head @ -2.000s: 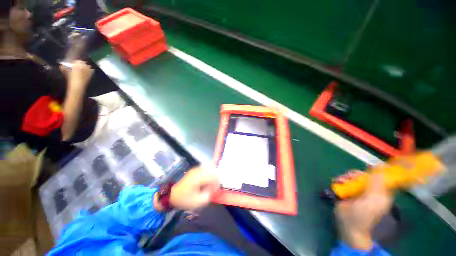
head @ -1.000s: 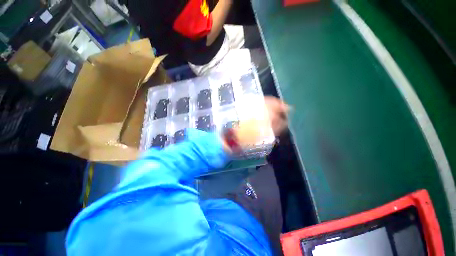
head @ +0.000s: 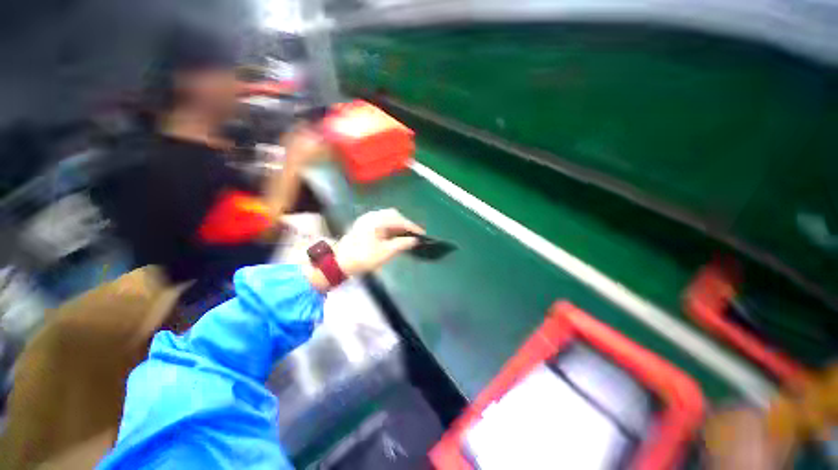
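My left hand [head: 375, 242], with a red band at the wrist, holds a small flat dark part [head: 430, 246] by its edge above the green bench. The open tablet [head: 551, 418] lies in its red frame [head: 675, 381] at the bottom, cut off by the picture's edge. My right hand [head: 746, 439] is blurred at the lower right corner, around the yellow-orange electric screwdriver [head: 813, 404]. The screwdriver's tip cannot be made out.
Stacked red trays [head: 369, 139] stand at the bench's far end. Another red frame [head: 735, 317] lies beyond the pale rail [head: 588, 275]. A blurred clear parts tray [head: 345, 335] and cardboard box [head: 78, 367] are at left. A person in dark clothing [head: 161, 197] is at far left.
My left hand has moved from over the clear tray to above the bench and now visibly holds a dark part. The view has swung right, bringing my right hand and the screwdriver back into the picture.
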